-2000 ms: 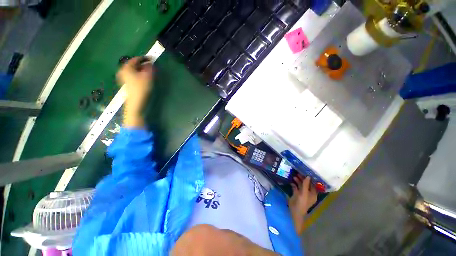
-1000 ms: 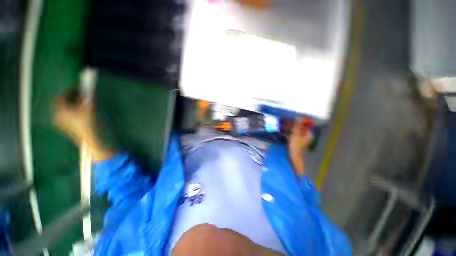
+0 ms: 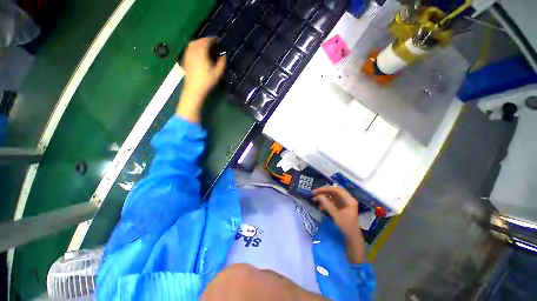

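My left hand [image 3: 200,67] is over the left edge of the black blister tray [image 3: 259,50], with a small dark round part [image 3: 214,51] between thumb and fingers, blurred against the tray. My right hand [image 3: 340,208] is at the white machine's front edge, fingers slightly apart over a dark device with pale keys [image 3: 304,183], left of the red button [image 3: 380,211]. It holds nothing visible. The press head's white cylinder [image 3: 393,59] stands over the orange fixture [image 3: 377,75] and hides its seat.
Loose black round parts [image 3: 161,50] lie on the green conveyor [image 3: 123,88] beside its white rail. A pink note [image 3: 336,49] lies between the tray and grey metal plate [image 3: 406,97]. Orange cables [image 3: 275,148] hang below the machine's front edge. A white fan [image 3: 73,275] is at lower left.
My left hand has moved from the conveyor to the tray's edge. My right hand has left the red button, moving left. The press head now covers the fixture's seat, where a black part showed earlier.
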